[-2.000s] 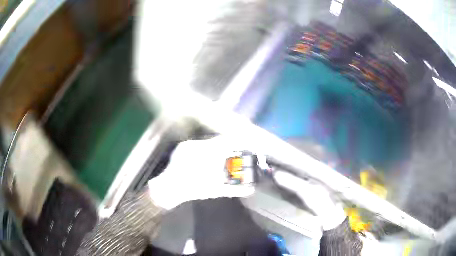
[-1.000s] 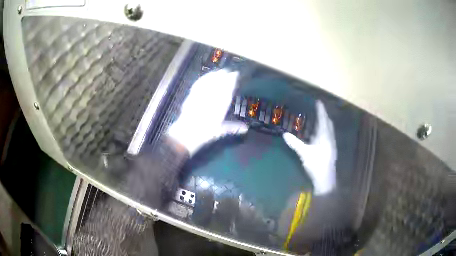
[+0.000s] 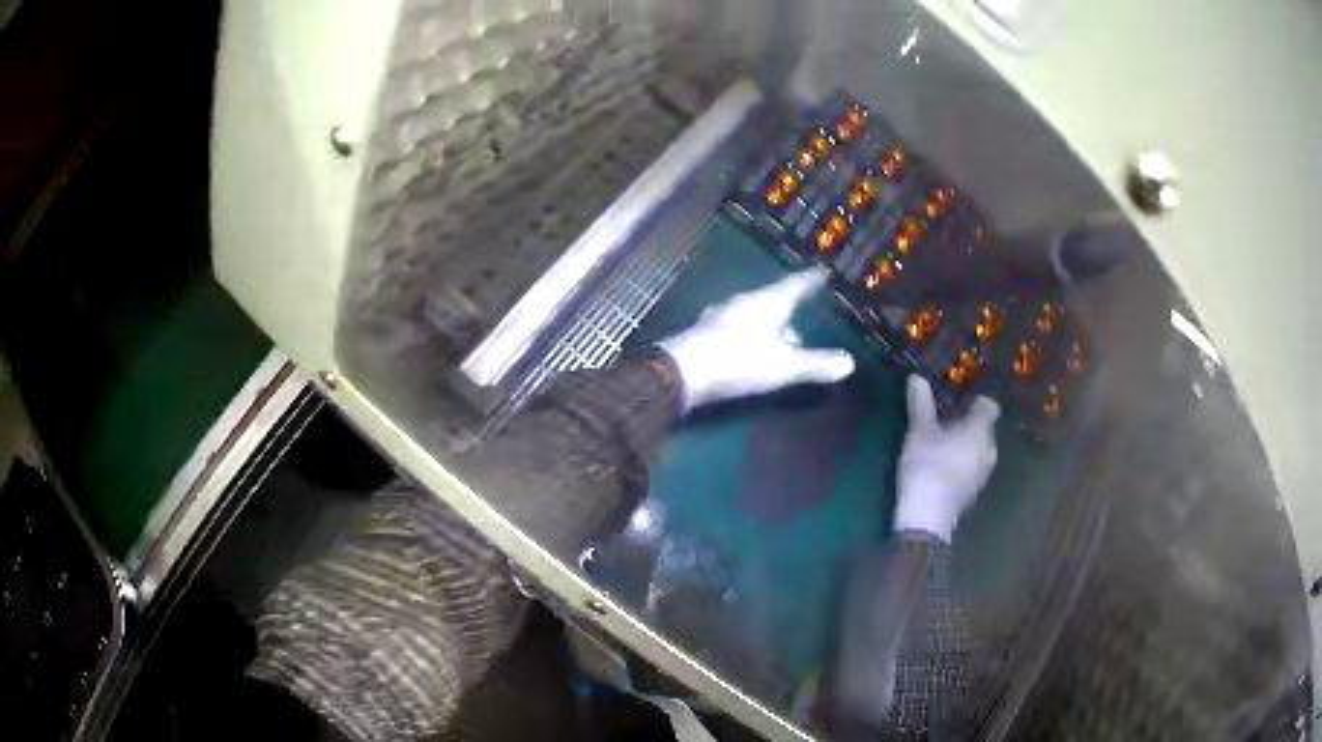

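Rows of black units [image 3: 906,239] with orange copper parts stand at the back of the booth, seen through the clear window. My left hand [image 3: 747,348], in a white glove, is over the mat in front of them, thumb and forefinger spread, forefinger tip at the rows' front edge. My right hand [image 3: 945,457], also white-gloved, has its fingertips close to the front edge further right, with a gap between them. I see no unit in either hand. Whether the fingertips touch the units is unclear through the window.
The teal mat [image 3: 768,522] lies under my hands. A pale bar [image 3: 616,232] and slotted grille [image 3: 609,319] are at the left. Grey bumpy foam [image 3: 479,160] lines the side. The white window frame [image 3: 297,189] surrounds the opening. A dark green conveyor [image 3: 160,392] is outside at left.
Two seconds ago a unit with orange inside was at my left hand outside the booth. One second ago both hands were inside, around units. Now they are apart in front of the rows.
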